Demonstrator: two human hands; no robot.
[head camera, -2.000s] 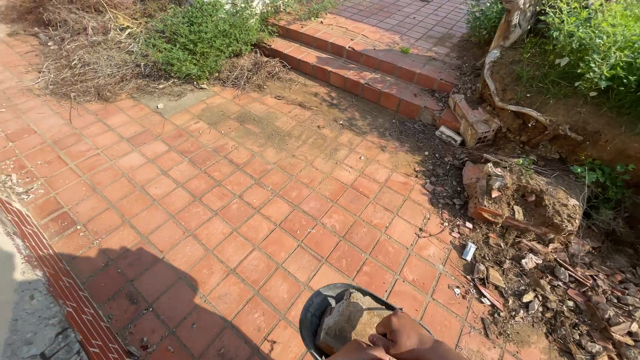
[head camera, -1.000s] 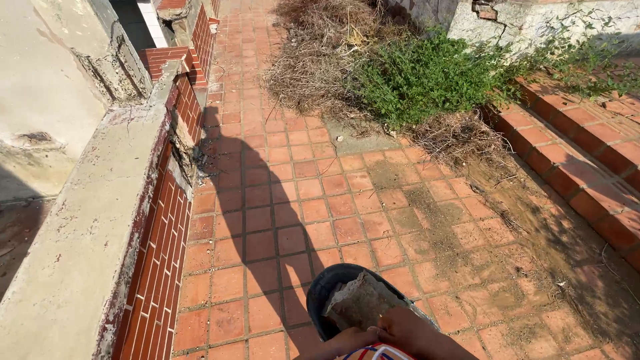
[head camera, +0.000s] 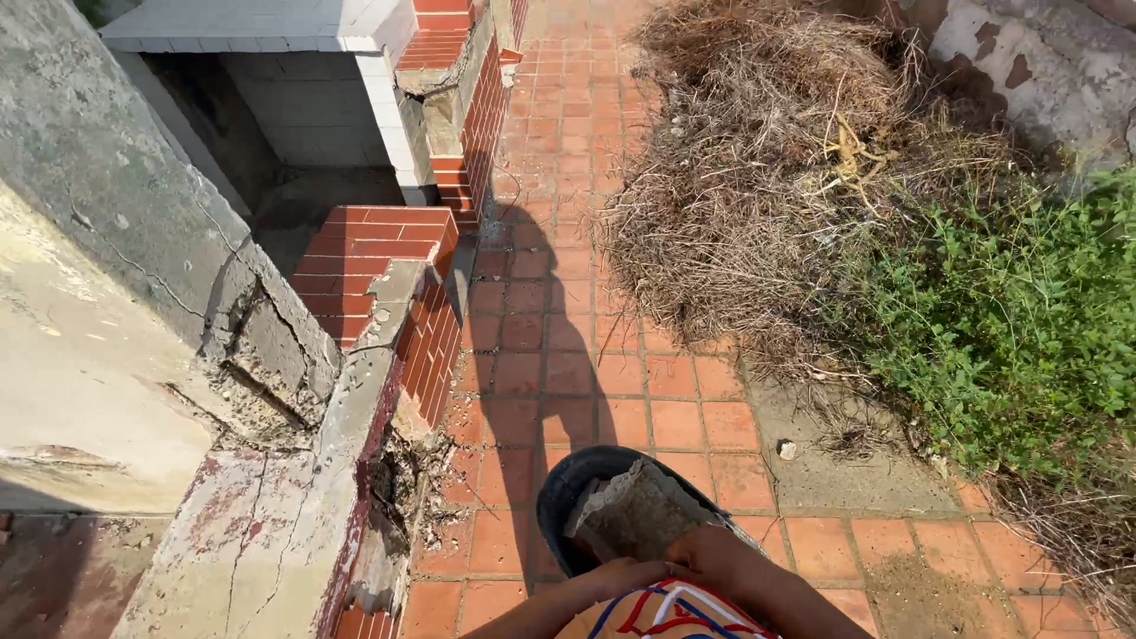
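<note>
A black bucket (head camera: 552, 515) is held close against my body at the bottom centre. A rough, flat chunk of masonry rubble (head camera: 643, 506) lies in it, its upper end leaning at the rim, with smaller pieces beside it. My right hand (head camera: 710, 550) rests at the near end of the chunk, fingers mostly hidden. My left hand (head camera: 635, 572) lies just left of it, close to the near side of the bucket. Whether either hand grips the rim, a handle or the chunk cannot be made out. Part of a patterned shirt (head camera: 666, 612) shows below the hands.
A red-tiled path (head camera: 621, 382) runs forward. Along its left stands a low, broken wall (head camera: 355, 444), with a white-topped masonry recess (head camera: 293, 115) beyond. On the right are a heap of dry brush (head camera: 745, 195), green weeds (head camera: 1003, 328) and a small stone (head camera: 786, 450).
The view has swung left, from the steps and rubble to the path beside the low wall. The bucket and chunk have stayed with my hands; the brush heap now appears nearer.
</note>
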